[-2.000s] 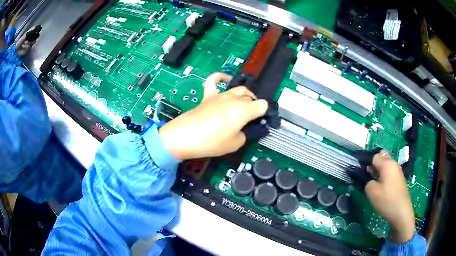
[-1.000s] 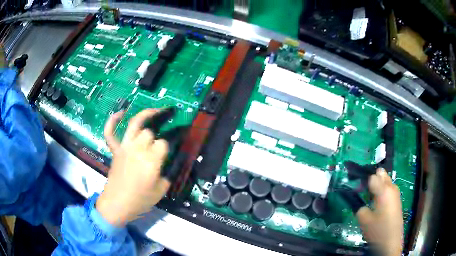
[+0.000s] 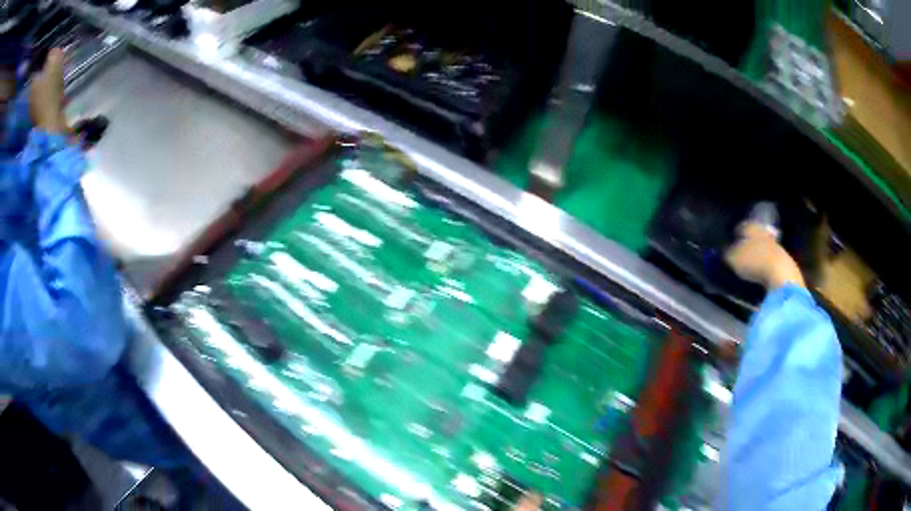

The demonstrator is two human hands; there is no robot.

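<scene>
The green circuit board (image 3: 440, 309) lies in its dark frame in front of me, blurred by motion. Dark blocks with white pieces (image 3: 534, 344) stand on its right part. A reddish-brown side bar (image 3: 649, 419) borders it on the right. My right hand (image 3: 764, 256) is over the dark parts bins behind the rail, its fingers blurred; whether it holds anything cannot be told. Only a small skin-coloured patch, likely a fingertip of my left hand (image 3: 527, 502), shows at the bottom edge; the rest is cut off.
A pale metal rail (image 3: 469, 180) runs behind the board and another (image 3: 205, 429) along its near side. At the left is another person's blue sleeve (image 3: 60, 259). Black bins with loose parts (image 3: 425, 75) and a green mat (image 3: 609, 180) lie behind the rail.
The view has swung left, so the board with the silver-white heatsinks and capacitors is almost out of view. My right hand has moved from that board to the bins; my left has nearly left the picture.
</scene>
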